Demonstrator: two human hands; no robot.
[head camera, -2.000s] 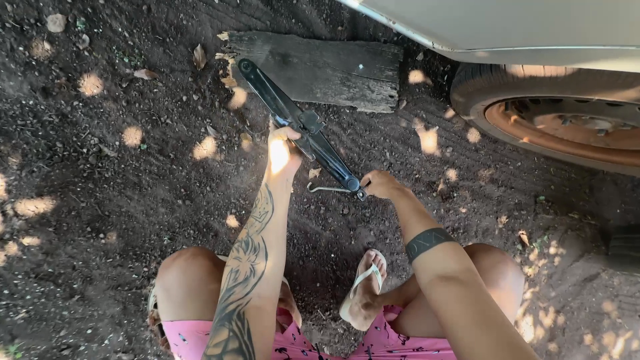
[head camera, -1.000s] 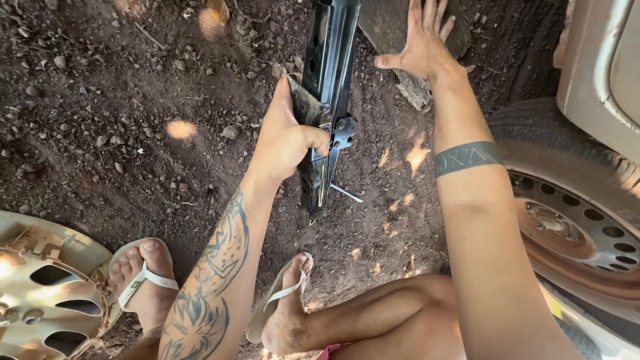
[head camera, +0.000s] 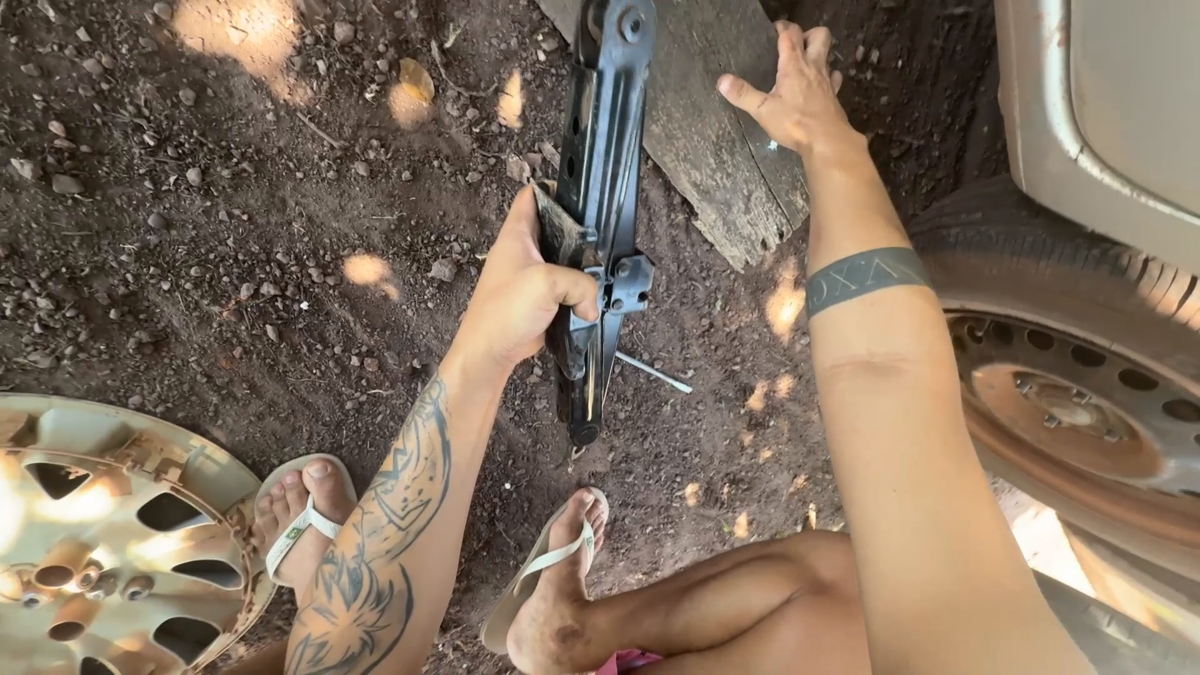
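A black metal scissor jack (head camera: 609, 187), folded nearly flat, is in my left hand (head camera: 534, 295), whose thumb and fingers wrap around its middle. A thin metal rod (head camera: 656, 372) shows beside the jack's lower part, lying low over the soil. At the upper right, my right hand (head camera: 795, 89) has its fingers spread over a weathered wooden board (head camera: 717, 159) and holds nothing; whether the fingertips touch the wood is unclear. The upper part of the jack covers some of the board.
A car's steel wheel with its tire (head camera: 1059, 403) stands at the right, below the light-coloured car body (head camera: 1116, 112). A wheel cover (head camera: 103, 525) lies at the lower left beside my sandalled foot (head camera: 309, 516). Dark soil with small stones surrounds these things.
My right hand has left the end of the jack and is now over the board. My left hand has kept hold of the jack. The view has shifted closer to the wheel.
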